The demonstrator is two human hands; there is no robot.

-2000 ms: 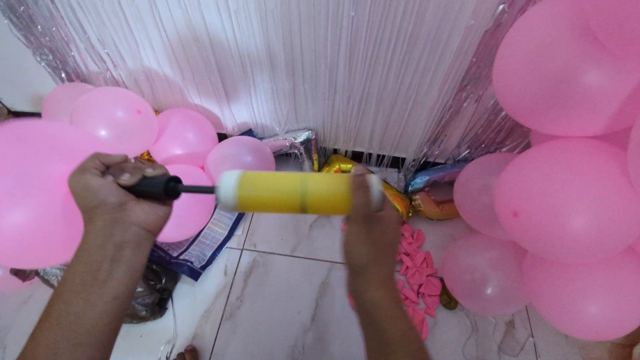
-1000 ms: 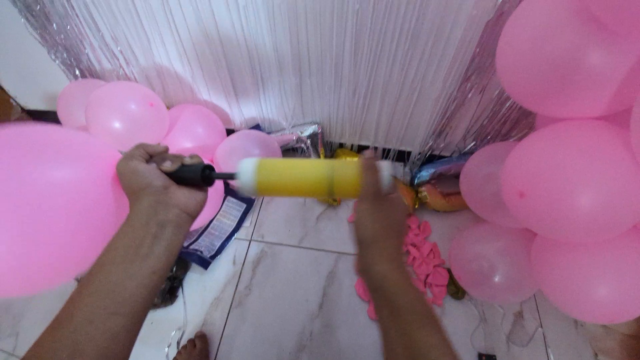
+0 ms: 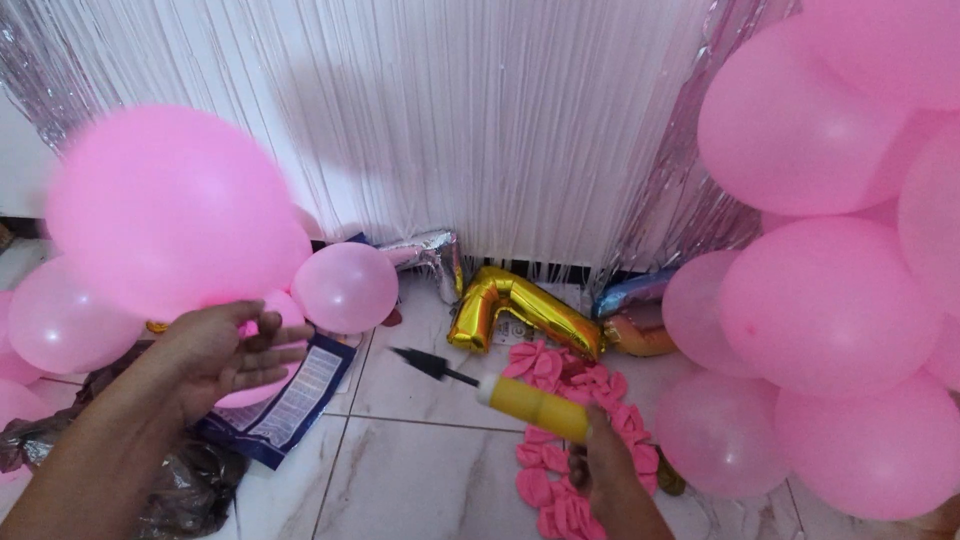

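My right hand grips the yellow barrel of a hand balloon pump, low at right of centre. The pump's black nozzle points up and left, touching no balloon. At left, my left hand has its palm up and fingers spread. Just above it is a large inflated pink balloon, slightly blurred; its neck seems to lie by my thumb and fingers, and whether they pinch it I cannot tell. Uninflated pink balloons lie piled on the tiles beneath and behind the pump.
Inflated pink balloons cluster at right, with smaller ones at left. Gold and silver foil balloons lie by the fringe curtain. A blue printed packet and a dark plastic bag are on the tiled floor.
My left hand has let go of the pump's black end. My right hand has moved lower with the pump, now tilted. The large pink balloon is above my left hand.
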